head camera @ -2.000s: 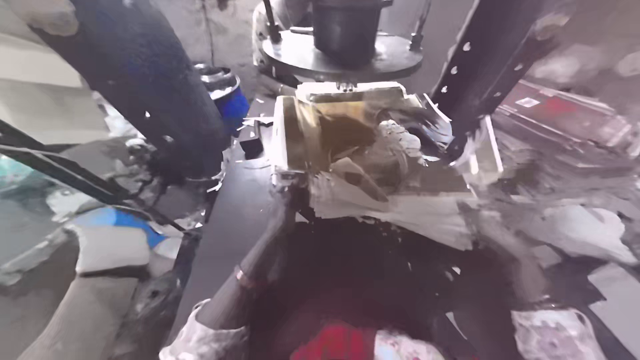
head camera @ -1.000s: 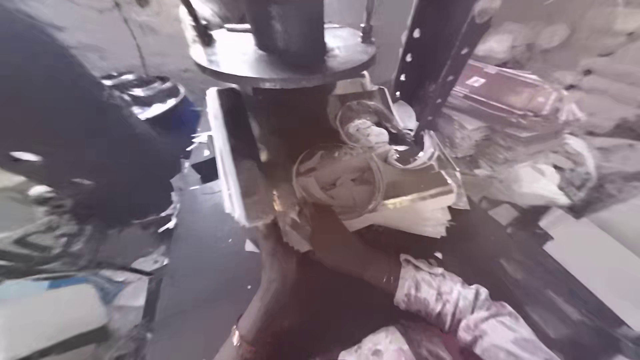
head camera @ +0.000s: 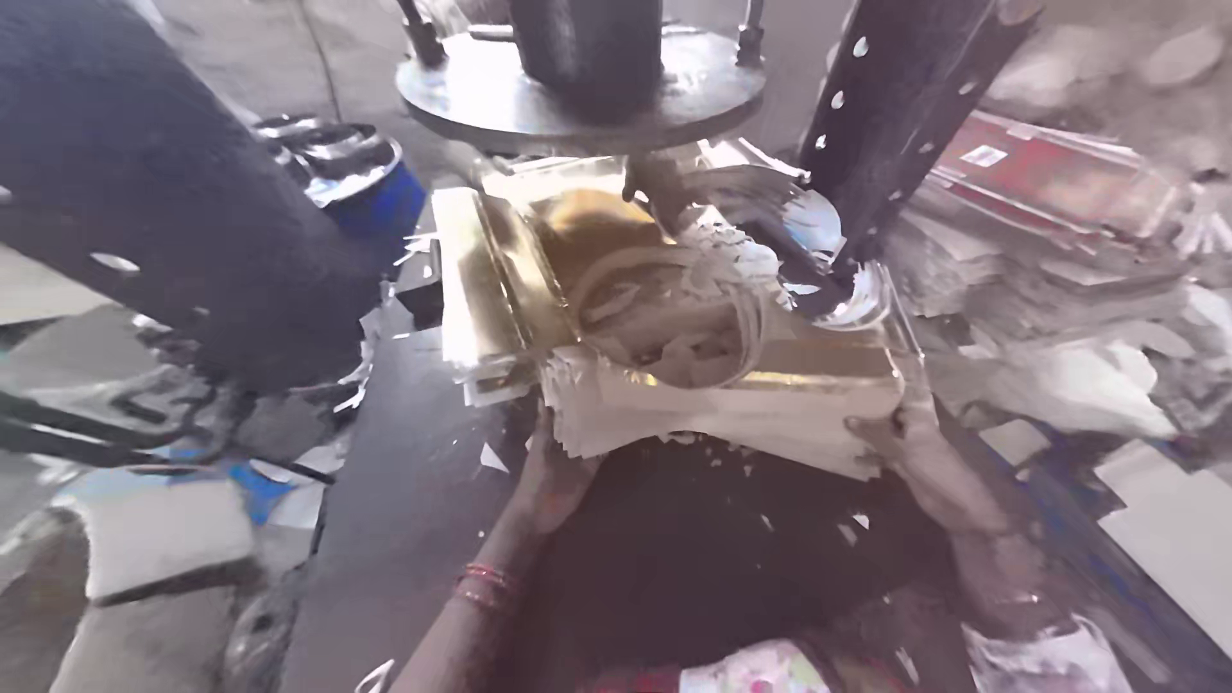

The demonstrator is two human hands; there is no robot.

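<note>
A thick stack of gold-faced sheets [head camera: 731, 409] lies on the dark press table [head camera: 414, 539], under the round metal plate [head camera: 577, 101] of a press. My left hand [head camera: 563, 476] grips the stack's near left corner, its fingers hidden beneath. At the near right corner my right hand [head camera: 900, 433] holds the edge, with the thumb on the near side. A round cutting ring [head camera: 756, 337] with pale scraps [head camera: 693, 356] inside lies on the sheets. Beside the stack, at its left, stands another gold-faced pile [head camera: 476, 289]. More pale scraps lie behind the ring.
Dark perforated columns [head camera: 183, 212] flank the press, the other [head camera: 881, 125] at the right. A blue drum [head camera: 380, 197] stands behind on the left. Piled sheets and a red package [head camera: 1049, 178] are at the right. A pale block [head camera: 159, 529] sits at lower left; paper bits dot the table.
My right hand has moved from near my left hand to the stack's right corner. The view has shifted.
</note>
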